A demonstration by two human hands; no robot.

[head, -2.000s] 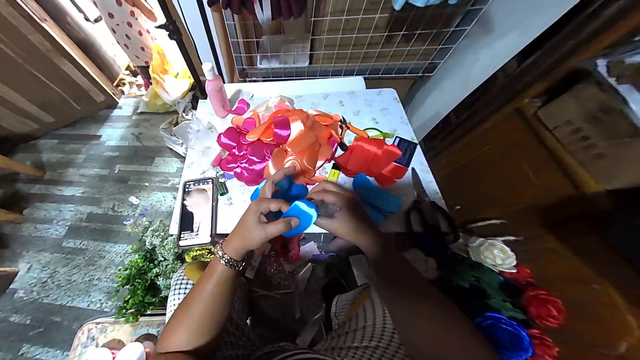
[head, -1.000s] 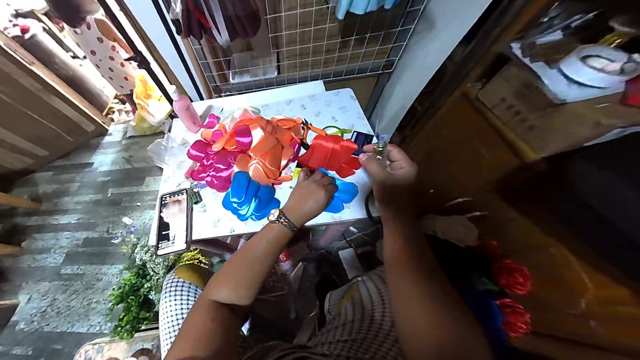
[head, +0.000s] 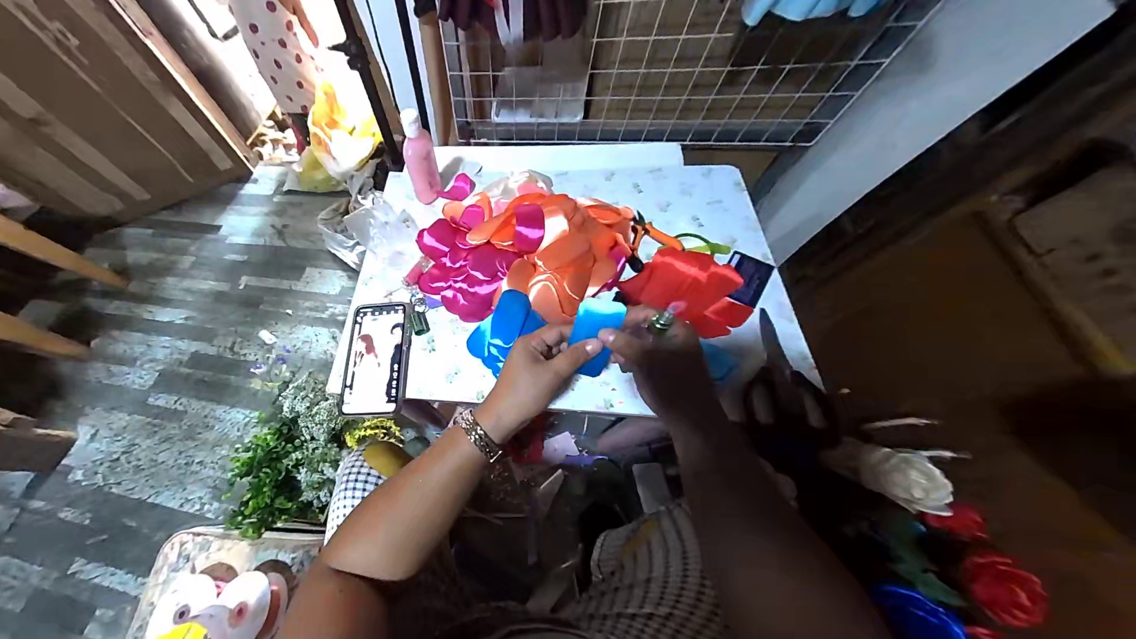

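My left hand (head: 537, 368) grips a blue satin petal (head: 596, 333) by its left side, near the table's front edge. The fingers of my right hand (head: 652, 346) pinch the petal's right side; a small green glass item (head: 661, 321), perhaps a lighter or vial, is also held in that hand. Just left of the held petal lies a pile of blue petals (head: 501, 333). Behind it spread orange petals (head: 568, 248), magenta petals (head: 466, 271) and red petals (head: 688, 288). More blue fabric (head: 717, 359) is partly hidden behind my right hand.
A phone (head: 376, 359) lies at the white table's (head: 710, 195) left front corner. A pink bottle (head: 421, 160) stands at the back left. Scissors (head: 774, 342) lie at the right edge. Green foliage (head: 275, 466) is at lower left, fabric roses (head: 1003, 586) at lower right. A person (head: 275, 53) stands beyond.
A second ago my left hand was reaching down by the blue petals at the right, and my right hand was raised at the table's right side. Now both hands are together on one blue petal.
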